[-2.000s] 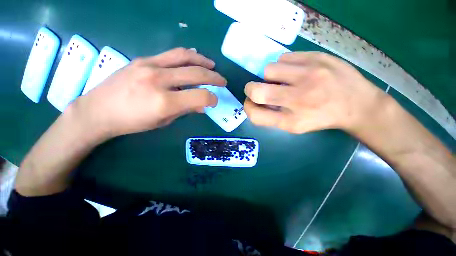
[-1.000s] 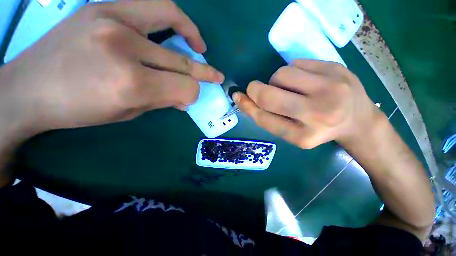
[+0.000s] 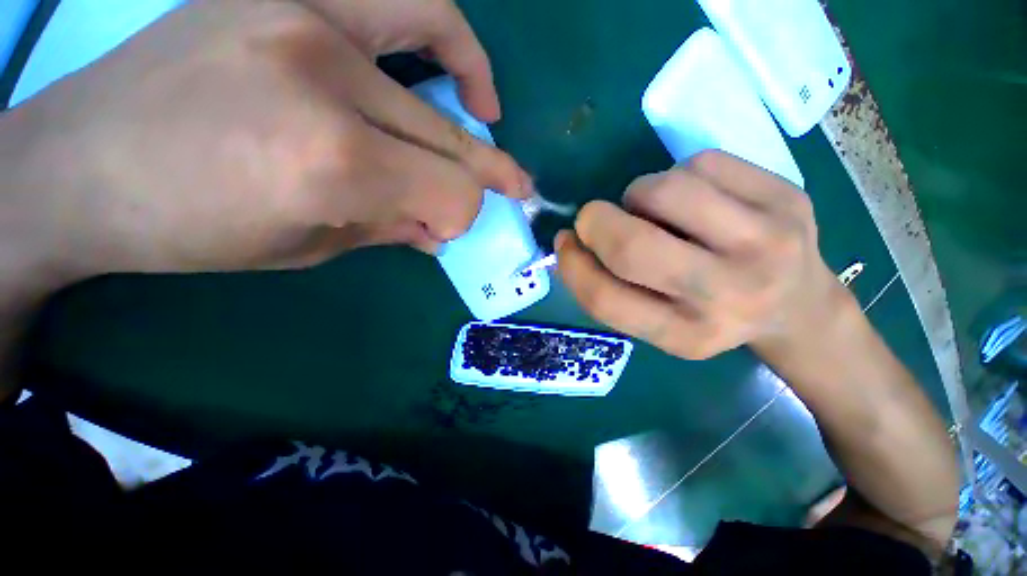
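Observation:
A light-blue plastic housing lies tilted on the green surface, its end with small dark holes pointing toward me. My left hand holds it from the left, fingers across its upper part. My right hand is closed on slim tweezers; their tip is at the holes, and their rear end shows behind the wrist. A parts tray heaped with tiny dark discs lies just below the housing.
Two waiting shells lie at the upper right beside a worn pale strip. Part of another pale-blue shape shows at the upper left. Dark specks lie below the tray. A thin white line crosses the lower right, with blue pieces at the right edge.
The view has moved closer and shifted. The housing's holed end now sits just above the tray, with my left hand still on it. The tweezers' tip remains near the holes.

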